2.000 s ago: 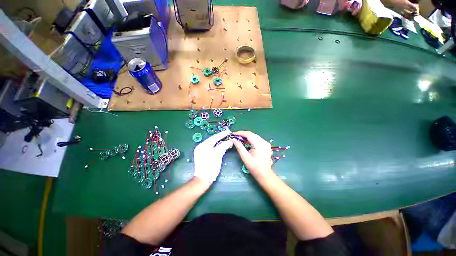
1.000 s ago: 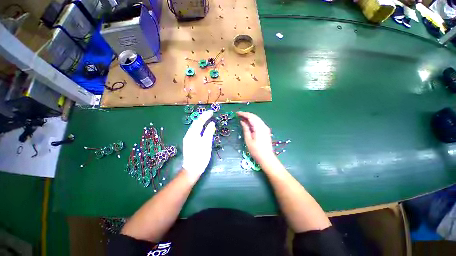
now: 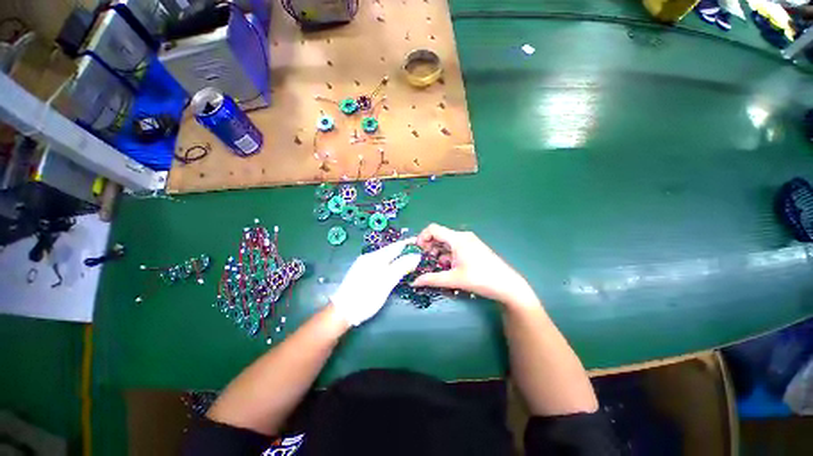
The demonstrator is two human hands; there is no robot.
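My left hand [image 3: 374,283], in a white glove, and my bare right hand [image 3: 472,265] meet over the green bench. A joined board sheet [image 3: 430,264] with dark and red wires is between them, partly hidden by the fingers. The right fingers and thumb are closed around its edge. The left fingertips touch its left side; whether they grip it is unclear. Loose round circuit boards [image 3: 336,235] lie in a scattered pile just beyond my hands. A heap of joined boards with red wires [image 3: 258,283] lies to the left.
A short strip of joined boards [image 3: 186,269] lies at far left. Behind is a tan pegboard [image 3: 294,160] with several green boards, a tape roll [image 3: 422,68] and a blue drink can [image 3: 228,122]. Grey boxes [image 3: 214,62] stand upper left. A black grille [image 3: 795,209] is at far right.
My hands were apart one second ago and are now together. The right hand has taken hold of the wired boards that lay beside it. The view has shifted slightly.
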